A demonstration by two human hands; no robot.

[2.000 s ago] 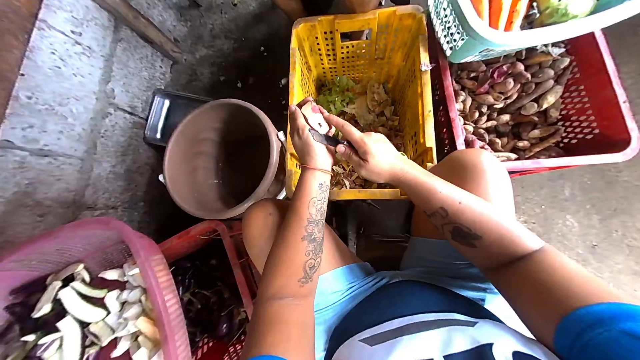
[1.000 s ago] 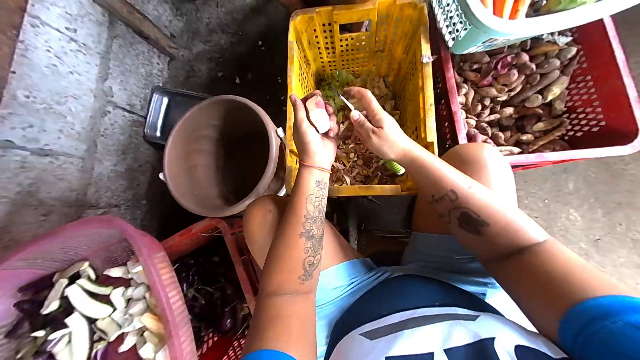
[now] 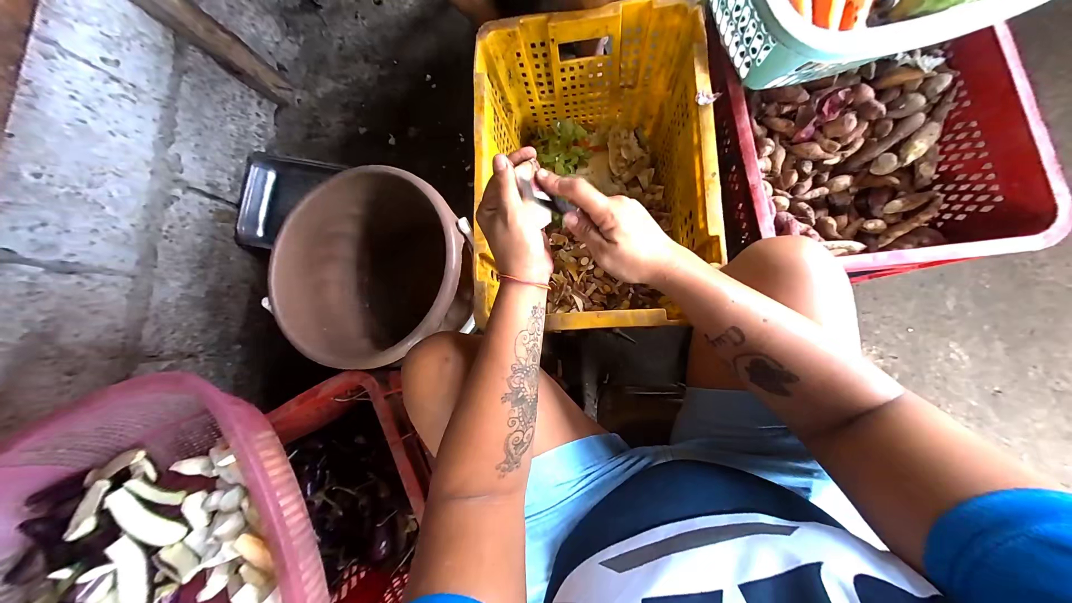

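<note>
Above the near half of a yellow plastic crate (image 3: 593,320), my left hand (image 3: 517,219) closes round a small pale piece of root vegetable (image 3: 537,213), mostly hidden by the fingers. My right hand (image 3: 618,224) grips a small knife (image 3: 557,202), its blurred blade against the piece. Below both hands, brown peelings (image 3: 586,280) and some green leaves (image 3: 563,146) lie in the crate.
A brown bucket (image 3: 283,276) stands left, beside a black tray (image 3: 255,201). A pink basket (image 3: 260,469) holds cut vegetables; a red crate (image 3: 381,402) of eggplants adjoins it. Right, a red crate (image 3: 1026,142) holds sweet potatoes (image 3: 846,151), under a mint-green basket (image 3: 825,42) with carrots.
A second ago the knife was apart from the piece; my right hand has now brought it back against it. The green-tipped item then seen near my right wrist no longer shows.
</note>
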